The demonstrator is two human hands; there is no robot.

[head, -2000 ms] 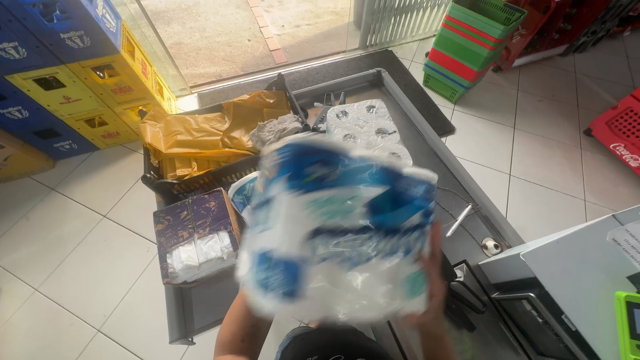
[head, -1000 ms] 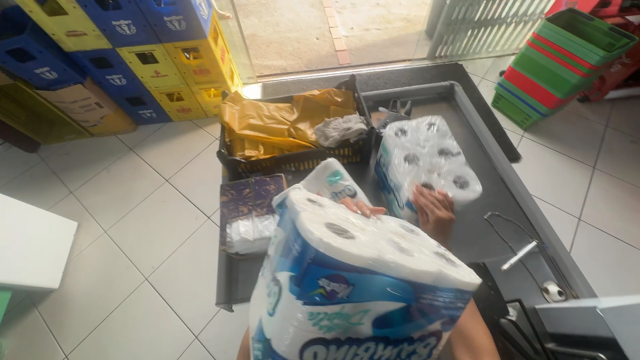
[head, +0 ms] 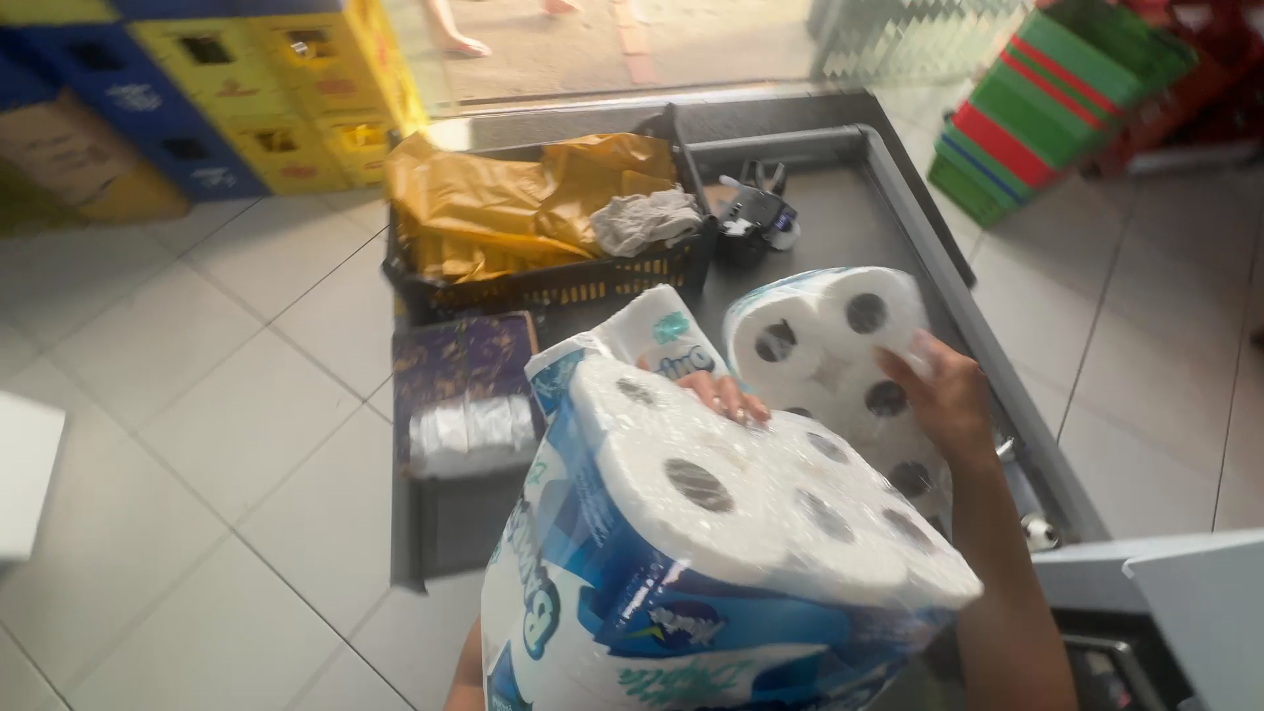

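A large plastic-wrapped pack of toilet paper [head: 731,553] fills the lower middle of the head view, tilted so its roll ends face up. Behind its far edge the fingers of my left hand [head: 726,397] show, resting on the wrap; most of that hand is hidden. My right hand [head: 938,395] touches the top of a second toilet paper pack [head: 829,326], which stands on the grey counter tray. Its thumb and fingers lie at the pack's right edge. Between the first pack and a purple box, another white and blue wrapped pack [head: 657,336] is partly visible.
A black plastic crate [head: 553,286] holds orange plastic [head: 523,202] and a crumpled grey cloth [head: 647,219]. Near it are the purple box [head: 464,360] and a small black device [head: 755,217]. Stacked drink crates [head: 286,99] stand left, green and red baskets [head: 1047,109] right.
Two seconds ago both hands held the large pack up over the counter. It now sits lower and tilted, showing its roll ends, and my right hand is on the other pack.
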